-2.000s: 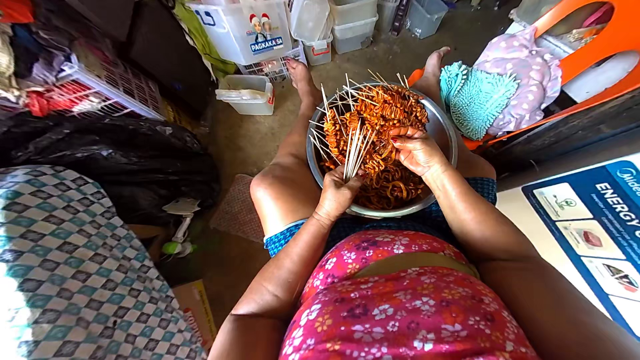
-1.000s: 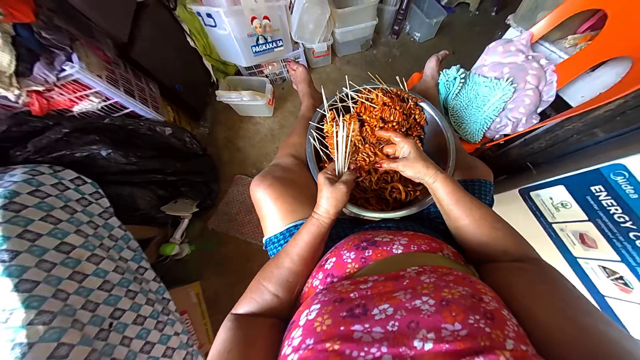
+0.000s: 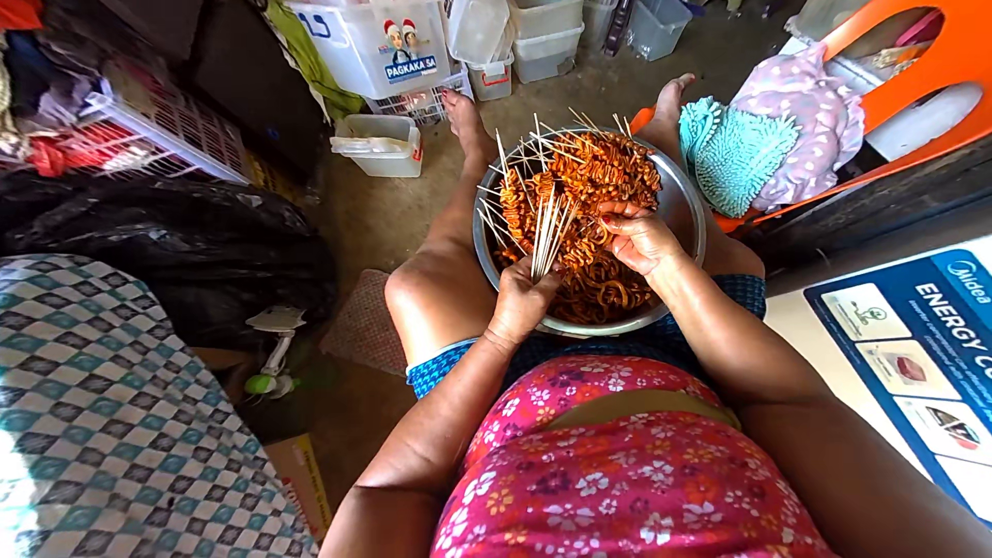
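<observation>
A round metal basin [image 3: 692,225] rests between the thighs. Inside it lie many skewered, orange-red sauced coils [image 3: 601,167] that look like intestines, their bare stick ends poking out over the far and left rim. Loose sauced strips [image 3: 604,298] fill the near part of the basin. My left hand [image 3: 525,298] grips a bundle of thin wooden skewers [image 3: 549,232] pointing up and away over the food. My right hand [image 3: 639,236], at the right of the pile, pinches a sauced strip between thumb and fingers; its far end is hard to make out.
A small plastic container [image 3: 387,147] stands on the floor beyond the left knee, with storage boxes [image 3: 372,46] behind it. At the right, an orange chair [image 3: 891,93] holds a teal microfiber mitt [image 3: 740,155] and a dotted cloth [image 3: 810,116]. A checkered cover [image 3: 116,403] lies at the left.
My right hand, spread on the pile a second ago, now has its fingertips pinched on a strip a little lower. The left hand still holds the skewer bundle, which leans more to the right.
</observation>
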